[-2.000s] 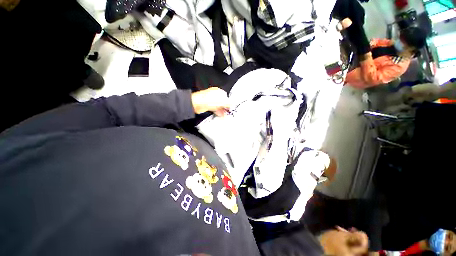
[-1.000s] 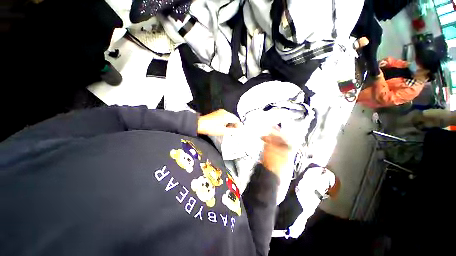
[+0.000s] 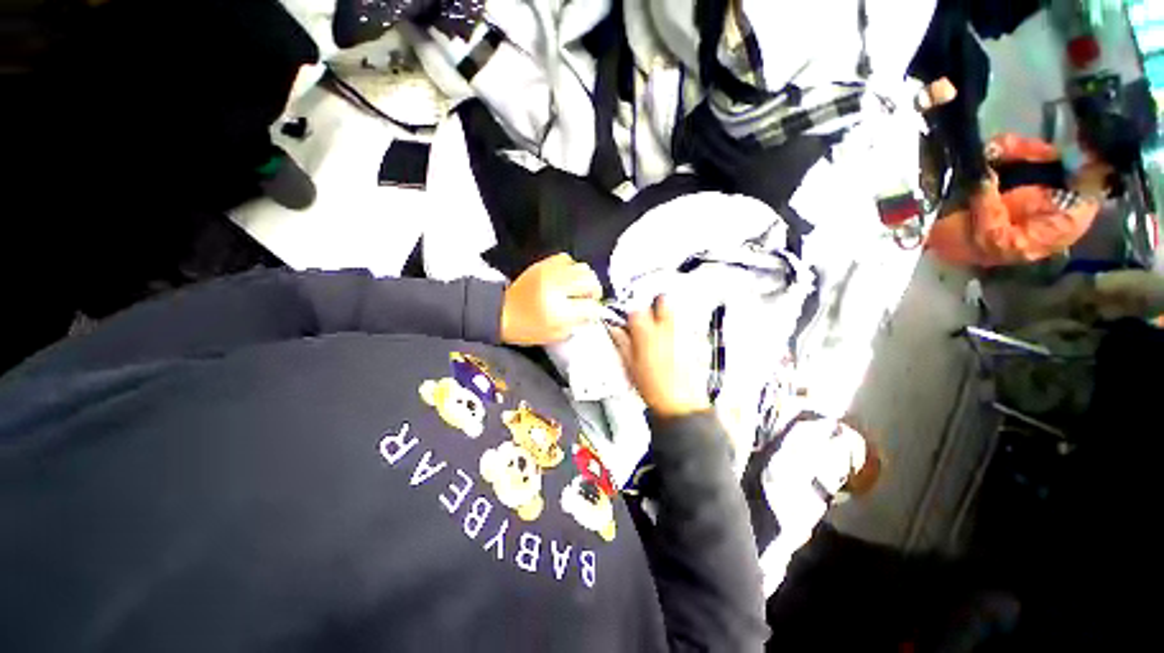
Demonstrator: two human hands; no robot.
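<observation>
A large white garment with black bands (image 3: 753,313) lies in front of me on the white table. My left hand (image 3: 553,301) pinches its near edge. My right hand (image 3: 657,355) is close beside the left, its fingertips bent on the same cloth. A small piece of white cloth hangs below my left hand. Whether a needle or thread is between the fingertips is too fine to tell.
A garment pile (image 3: 549,77) lies beyond. A dark square (image 3: 405,163) is on the tabletop (image 3: 338,191). A red-and-dark looped item (image 3: 901,211) is at the far edge. A person in orange (image 3: 1021,217) is beyond the table.
My right hand has come from the lower right, away from the garment, up to my left hand and now touches the cloth. My left hand has stayed at the cloth's edge.
</observation>
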